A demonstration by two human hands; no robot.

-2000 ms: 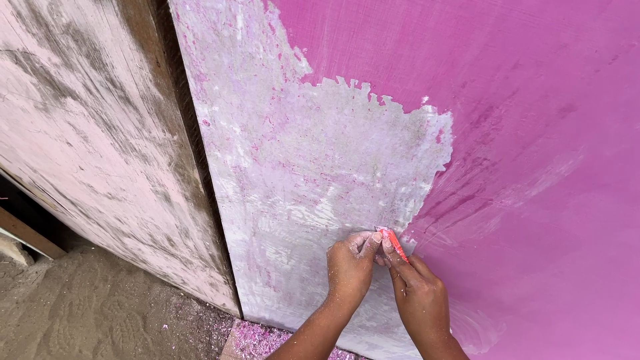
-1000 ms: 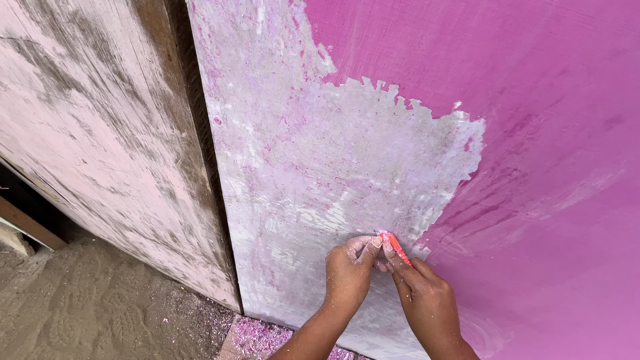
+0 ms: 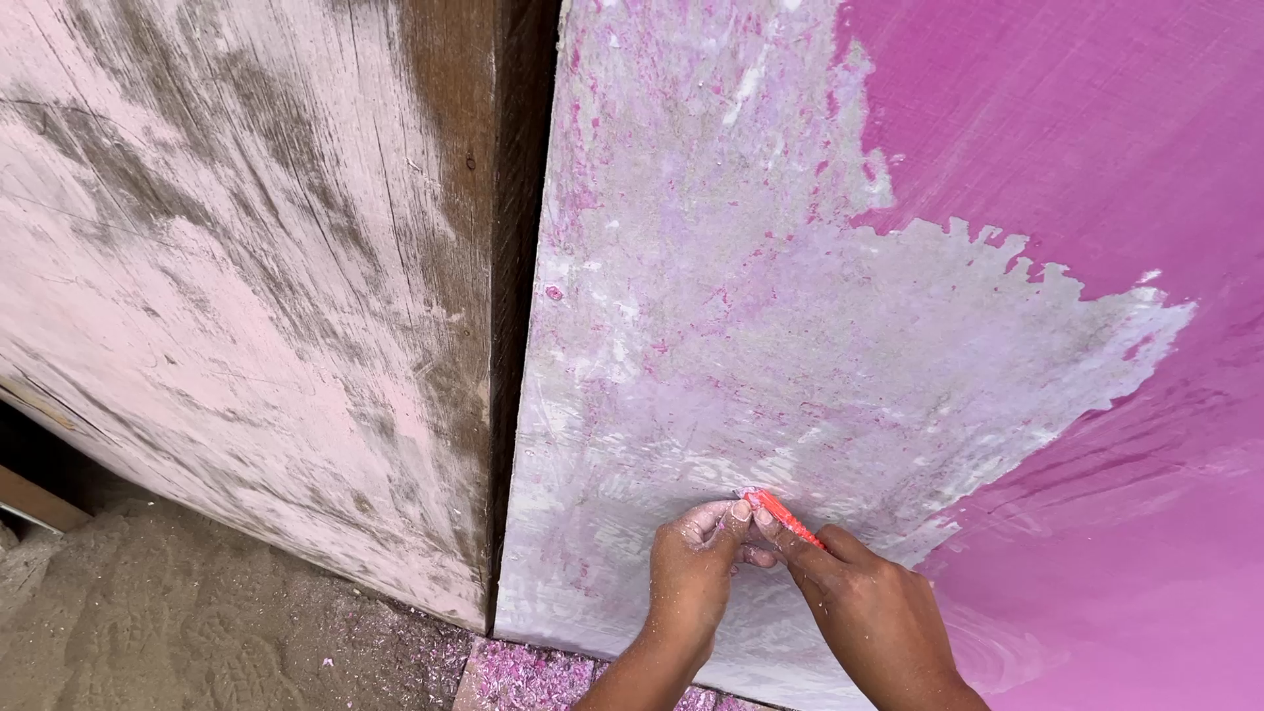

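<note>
An orange-red plastic-handled tool (image 3: 790, 517), its kind not clear, lies in my right hand (image 3: 874, 602), with the fingers closed round the handle. The thumb and fingers of my left hand (image 3: 696, 563) pinch at the tool's upper left end, where pink paint scrapings cling. Pale dust coats the left fingertips. Both hands meet in front of the lower part of a wall panel (image 3: 731, 326), whose grey-white surface is bared of paint. Magenta paint (image 3: 1066, 128) still covers its right side, with a jagged edge between the two.
To the left stands a weathered wooden panel (image 3: 247, 296) with worn pale pink paint, ending in a brown wooden post (image 3: 454, 148) beside a dark gap. Pink paint flakes (image 3: 528, 676) lie along the wall's foot. Sandy ground (image 3: 168, 612) spreads at the lower left, near a piece of timber (image 3: 39, 499).
The view shifts, so the wall sits farther right in the frame. Both hands stay together at the tool's end, with no plain change of hold.
</note>
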